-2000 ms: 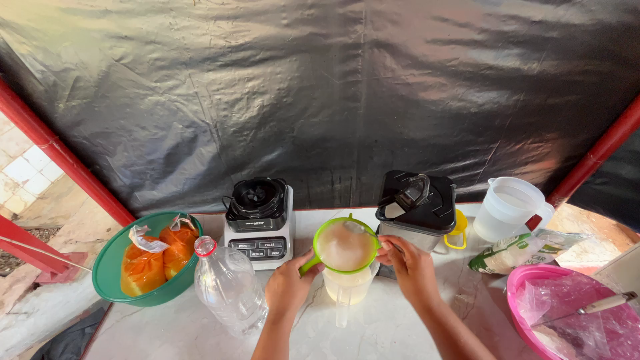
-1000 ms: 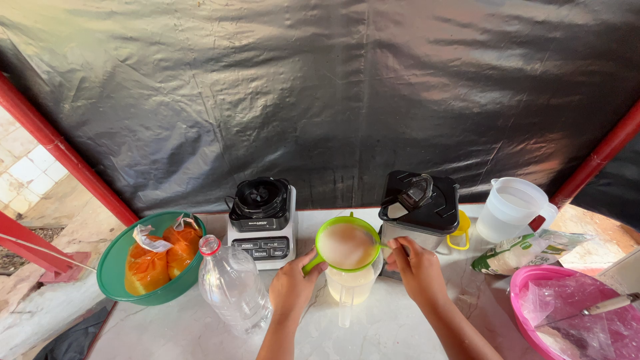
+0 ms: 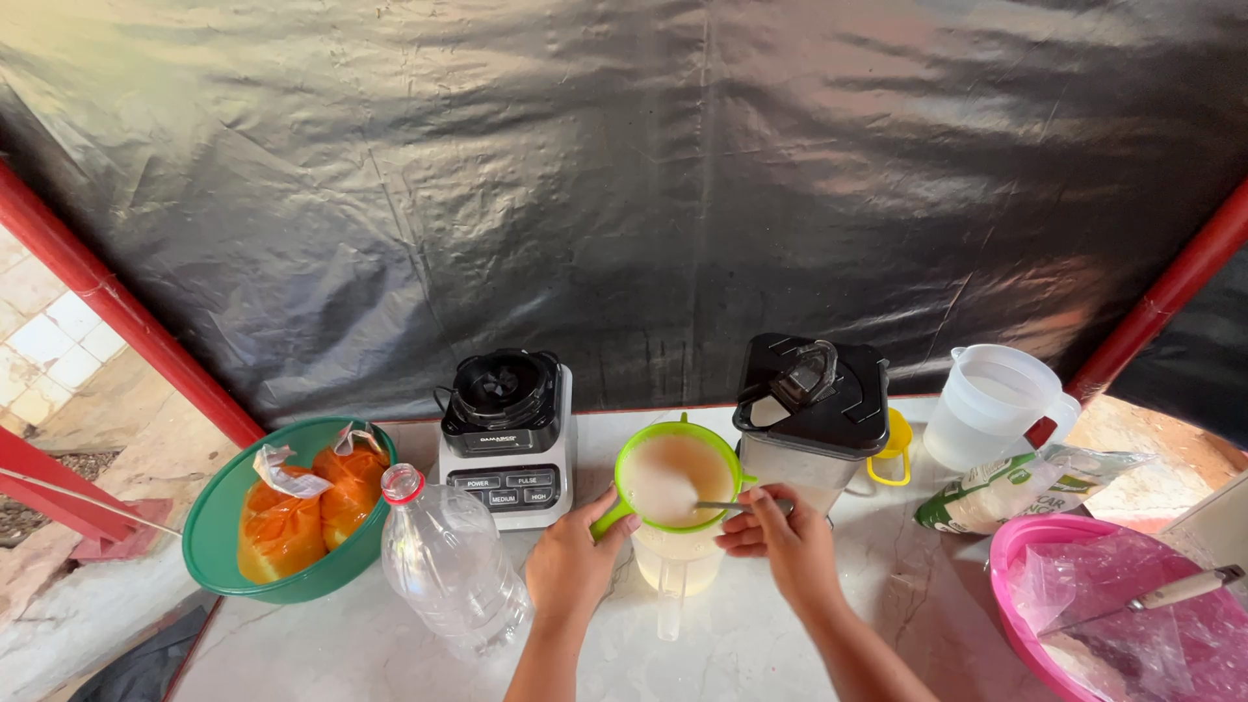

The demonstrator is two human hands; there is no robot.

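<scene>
A green-rimmed strainer (image 3: 680, 429) rests over the mouth of a clear plastic pitcher (image 3: 671, 575), with cloudy pale liquid in both. My left hand (image 3: 577, 558) grips the strainer's green handle at its left. From the right, my right hand (image 3: 788, 536) holds a metal spoon (image 3: 726, 506), whose bowl end is hidden in the liquid inside the strainer. The pitcher's handle points toward me, between my two hands.
Left stand a clear plastic bottle (image 3: 453, 570), a blender base (image 3: 507, 439) and a green basin (image 3: 283, 582) holding orange-filled bags. Right are a lidded blender jar (image 3: 814, 419), yellow cup (image 3: 892, 448), white jug (image 3: 994, 400), sugar bag (image 3: 1014, 492) and pink basin (image 3: 1009, 624) with a knife.
The spoon's handle shows more plainly now, lying lower across the strainer's right side. My right hand has shifted slightly, while my left hand keeps its hold on the strainer handle.
</scene>
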